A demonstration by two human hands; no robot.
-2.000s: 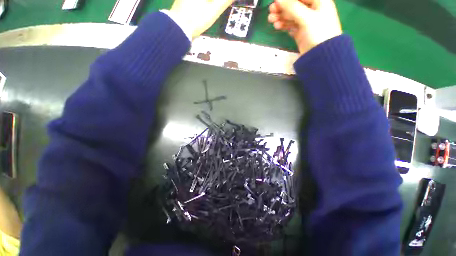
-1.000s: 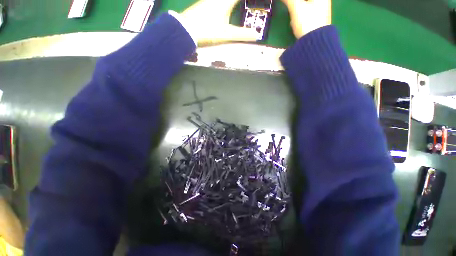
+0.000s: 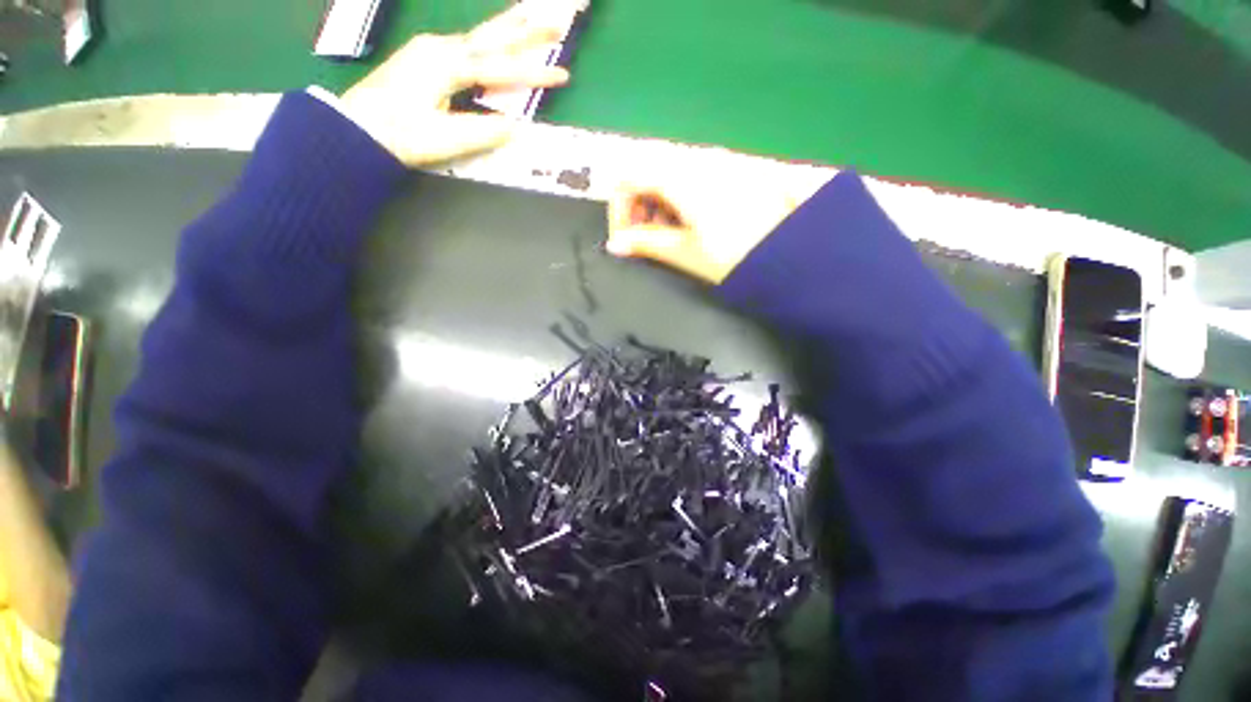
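A loose pile of thin black strips (image 3: pixel 652 480) lies on the dark green bench in front of me. Past its far edge lie one or two blurred single strips (image 3: pixel 585 274). My right hand (image 3: pixel 672 226) is over the cream rail's near edge, fingers curled, fingertips beside these strips; whether it pinches one is hidden. My left hand (image 3: pixel 460 103) is at the far left over the rail and green belt. Its fingers lie across a narrow, pale-and-dark phone unit (image 3: pixel 560 58), with the thumb at the near end. The hand covers much of the unit.
The cream rail (image 3: pixel 988 233) separates bench and belt. Another unit (image 3: pixel 347 28) lies on the belt. At right are a smartphone (image 3: pixel 1100 364), a white round object (image 3: pixel 1176 329), a red-black piece (image 3: pixel 1214 425) and a black housing (image 3: pixel 1177 597). Another phone (image 3: pixel 58 398) and a person's arm are at left.
My right hand has left the belt and come nearer, down to the single strips. My left hand and the unit have moved left. The crossed strips no longer show as a clear X.
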